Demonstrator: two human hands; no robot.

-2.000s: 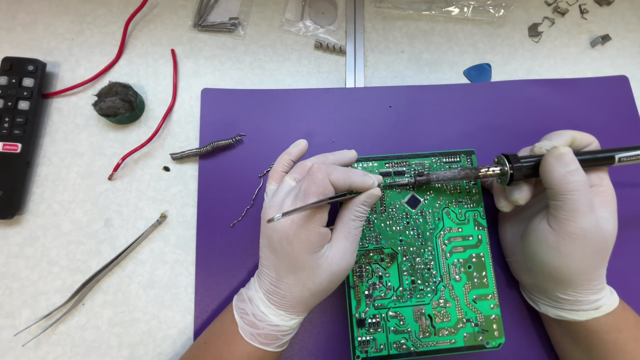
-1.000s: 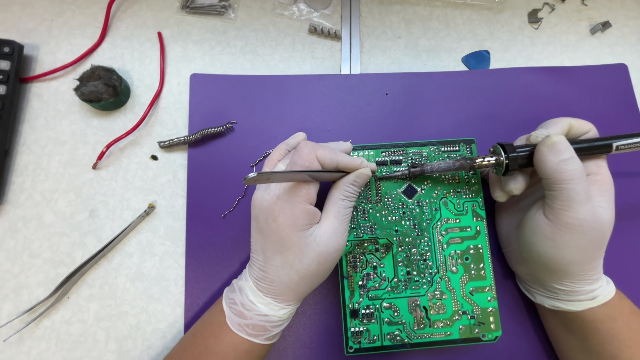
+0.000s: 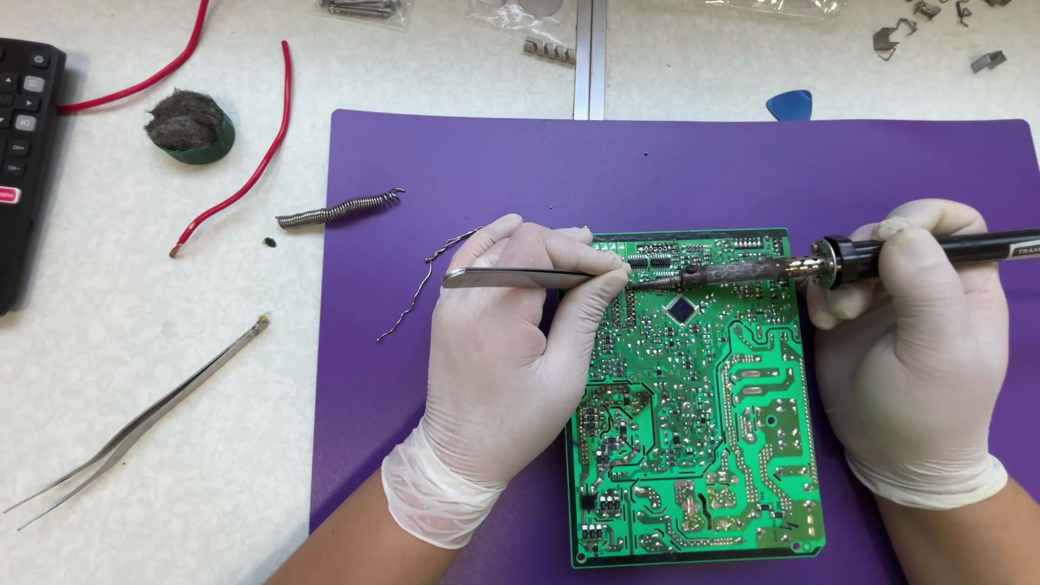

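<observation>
A green circuit board (image 3: 691, 406) lies on a purple mat (image 3: 487, 171). My left hand (image 3: 520, 349), in a white glove, pinches a slim metal tool, seemingly tweezers (image 3: 520, 279), over the board's upper left part. Its working end is hidden by my fingertips. My right hand (image 3: 918, 349), gloved too, holds a soldering iron (image 3: 853, 262) by its black handle. The iron's tip points left and ends close beside my left fingertips; whether it touches the board I cannot tell. A square black chip (image 3: 681, 309) sits just below the iron's barrel.
To the left lie angled tweezers (image 3: 138, 422), coiled solder wire (image 3: 341, 209), red wires (image 3: 260, 162), a green tin with dark fibrous wool (image 3: 191, 130) and a remote control (image 3: 24, 162). A twisted thin wire (image 3: 422, 276) is left of my left hand. Behind are a blue pick (image 3: 790, 106) and metal pieces (image 3: 906, 32).
The metal tool in my left hand has swung from a slant to nearly level. The soldering iron remains in my right hand, its tip still near my left fingertips.
</observation>
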